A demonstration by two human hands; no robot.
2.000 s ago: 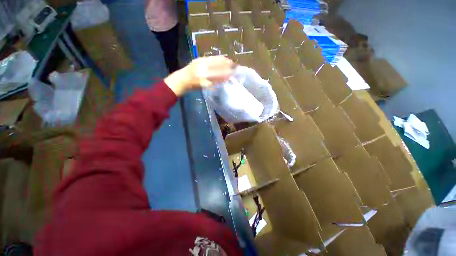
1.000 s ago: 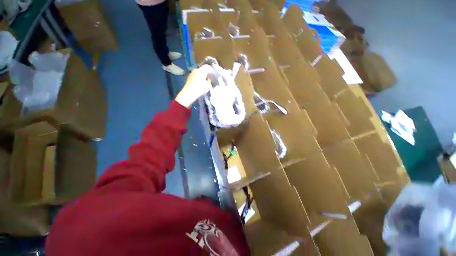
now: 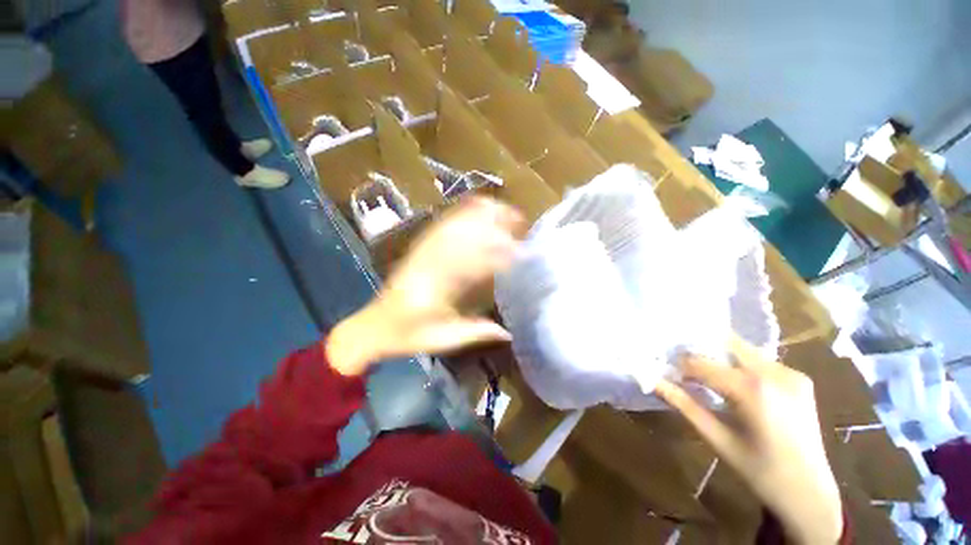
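A white security camera (image 3: 580, 303) in a clear, puffy air column bag (image 3: 708, 266) is above the rows of open brown cartons (image 3: 468, 133). My right hand (image 3: 751, 426) holds its near right side, thumb and fingers on the plastic. My left hand (image 3: 437, 282) is at its left side, blurred, with thumb and fingers apart; contact with the bag cannot be told. Another wrapped camera (image 3: 378, 208) sits down in a carton beyond my left hand. A white cord or strip (image 3: 550, 442) hangs below the held bag.
Wrapped pieces show in farther cartons. Blue and white stacks (image 3: 545, 34) are beyond them. A green table (image 3: 783, 181) with white scraps is at the right. A person's legs (image 3: 202, 101) are at the upper left. Clear bags lie at the right edge.
The wrapped camera my left hand held now sits in a carton. My left hand has come back nearer. My right hand has come into view with another wrapped camera. The view has turned right.
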